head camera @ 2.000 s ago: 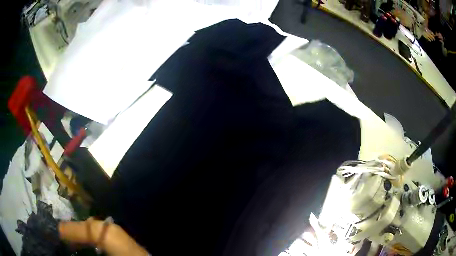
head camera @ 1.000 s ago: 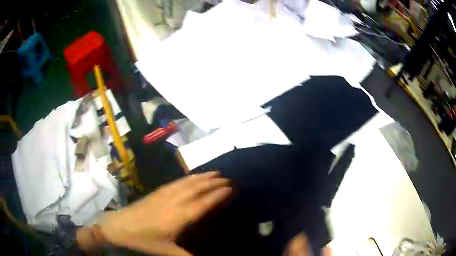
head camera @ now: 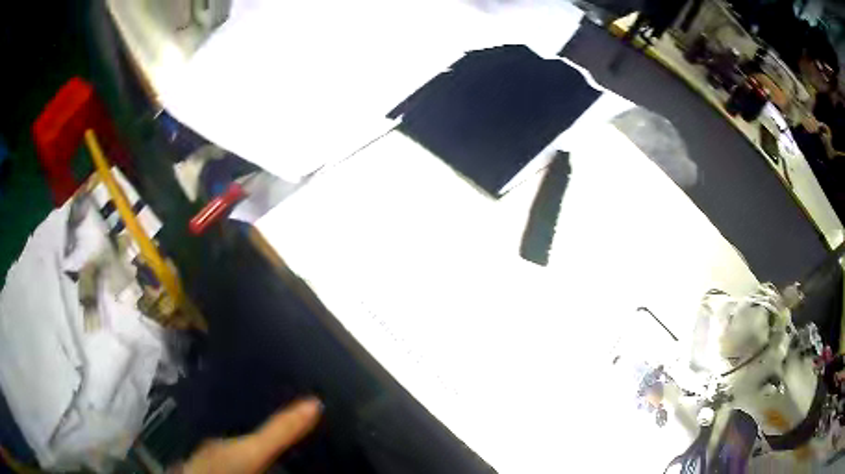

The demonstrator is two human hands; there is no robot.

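Observation:
A dark cut cloth panel [head camera: 500, 116] lies at the far side of the white machine table [head camera: 408, 278], beside and partly along large white paper sheets [head camera: 306, 83]. A small narrow dark cloth strip [head camera: 547, 211] lies alone nearer the middle. My left hand [head camera: 261, 442] is blurred and cut off by the bottom edge, below and left of the table's wooden edge. A finger points up and right; whether it holds anything is hidden. A dark area lies beside it, too dark to tell cloth from lap. My right hand is not in view.
The cream-white sewing machine [head camera: 741, 347] stands at the right, with dark looped handles [head camera: 727, 444] below it. A clear plastic bag [head camera: 660, 146] lies at the far edge. A red stool [head camera: 69, 130] and a white cloth heap [head camera: 42, 324] are at the left.
The large dark cloth has left the table's near part, baring the white top and the small strip. My left hand has moved down off the cloth; the right fingers have left view.

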